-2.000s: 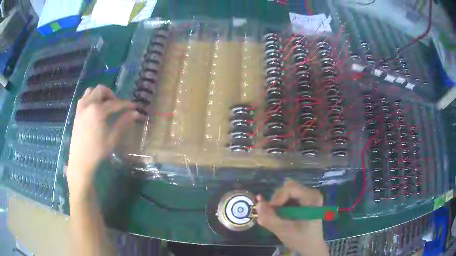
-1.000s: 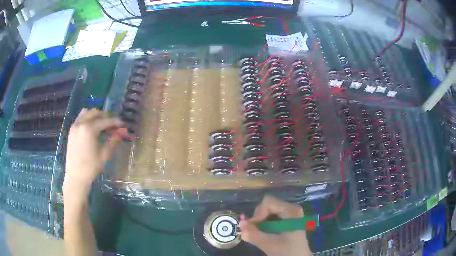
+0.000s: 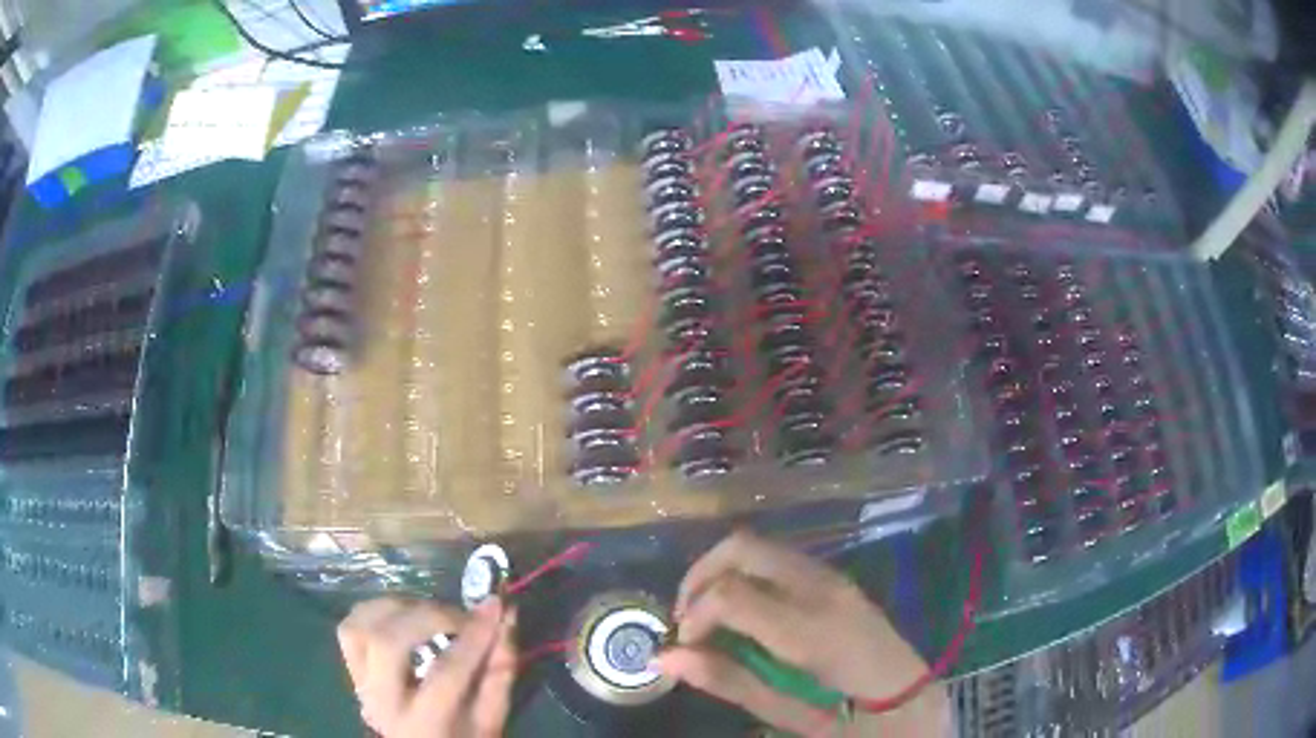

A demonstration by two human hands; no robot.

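My left hand is at the front edge of the bench, left of the round fixture, with a small round speaker driver at its fingertips. A second round white part shows between its fingers. My right hand holds the green test probe, its fingertips at the right rim of the gold-rimmed round fixture. A white ring with a grey centre shows in the fixture, and a red wire runs left from it. The probe tip is hidden by the fingers.
The main blister tray lies behind the hands, with dark discs in rows and tan rows between. A left-hand tray and a right-hand tray flank it. White tags, a paper slip and a blue box lie further back.
My left hand has moved from the main tray's left row down beside the fixture, now with round parts in it. My right hand stays at the fixture, the probe now angled down to the right.
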